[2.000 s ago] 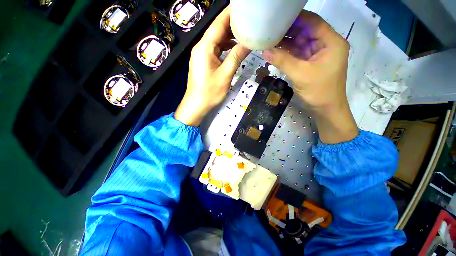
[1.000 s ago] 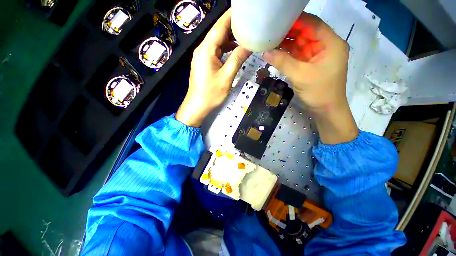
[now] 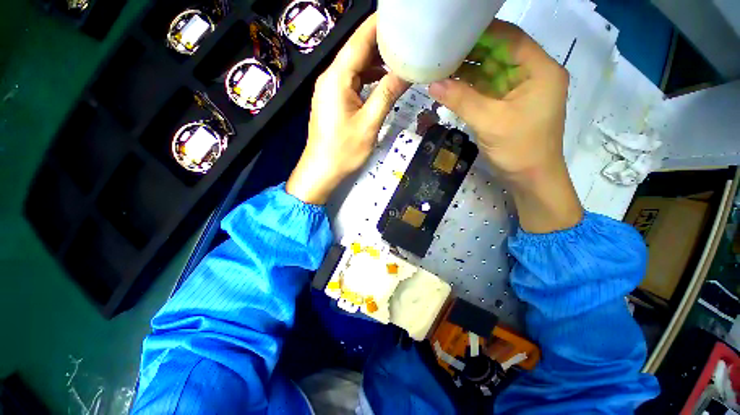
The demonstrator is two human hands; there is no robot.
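Observation:
My left hand [image 3: 345,113] and my right hand [image 3: 519,105] are raised on either side of the white machine head [image 3: 438,40], with curled fingers and thumbs pointing inward under its rounded end. The head hides most of the fingertips and whatever may be between them. A green glow falls on my right fingers; its source is hidden. Below the hands, a black rectangular block [image 3: 427,190] lies on the perforated machine bed [image 3: 479,235]. A pale block with orange spots [image 3: 385,290] and an orange and black fixture [image 3: 487,344] are nearer my body.
A black parts tray [image 3: 105,190] at the left has several round electronic units [image 3: 198,146] in its pockets and other pockets empty. It stands on a green bench [image 3: 40,324]. Crumpled white material [image 3: 621,154], a cardboard box [image 3: 669,235] and a red bin [image 3: 714,377] are at the right.
The glow on my right fingers has gone from purple to red to green. Both hands stay in nearly the same place.

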